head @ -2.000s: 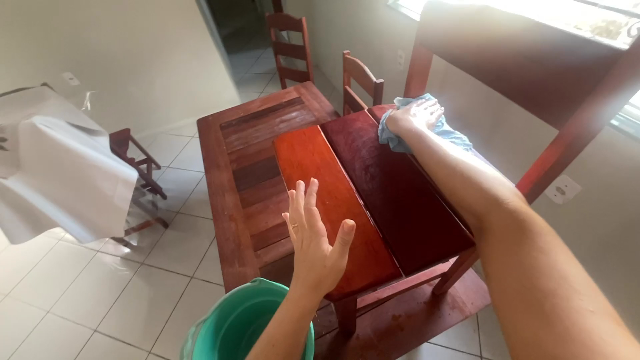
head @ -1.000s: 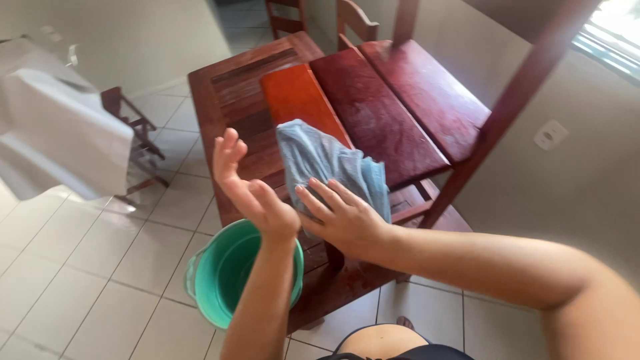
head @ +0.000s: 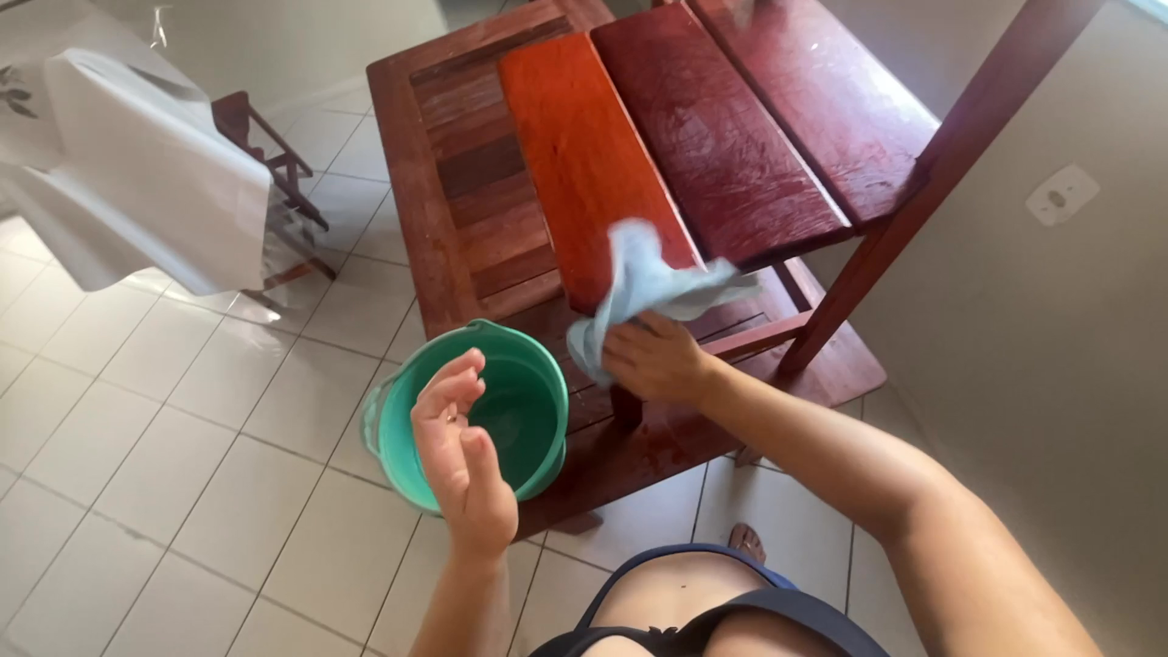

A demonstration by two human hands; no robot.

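Note:
My right hand (head: 657,358) is closed on a light blue cloth (head: 643,283), which is blurred and lies over the near end of a wooden chair's orange-brown seat slat (head: 584,155). Beside that slat are a dark red slat (head: 721,137) and a third, shinier one (head: 821,91). The chair stands on a reddish wooden table (head: 397,155). My left hand (head: 461,447) is raised over a green bucket (head: 538,356), empty, with its fingers apart from the thumb and slightly curled.
The chair's back post (head: 949,137) rises at the right, near a wall with an outlet plate (head: 1062,194). At the left, a white cloth (head: 155,173) hangs over furniture beside a dark wooden chair (head: 265,146). Pale tiles (head: 274,493) cover the floor.
Two seconds ago my right hand was with the cloth at the far part of the seat; it has come back to the near end. My left hand has moved from before the seat to over the bucket.

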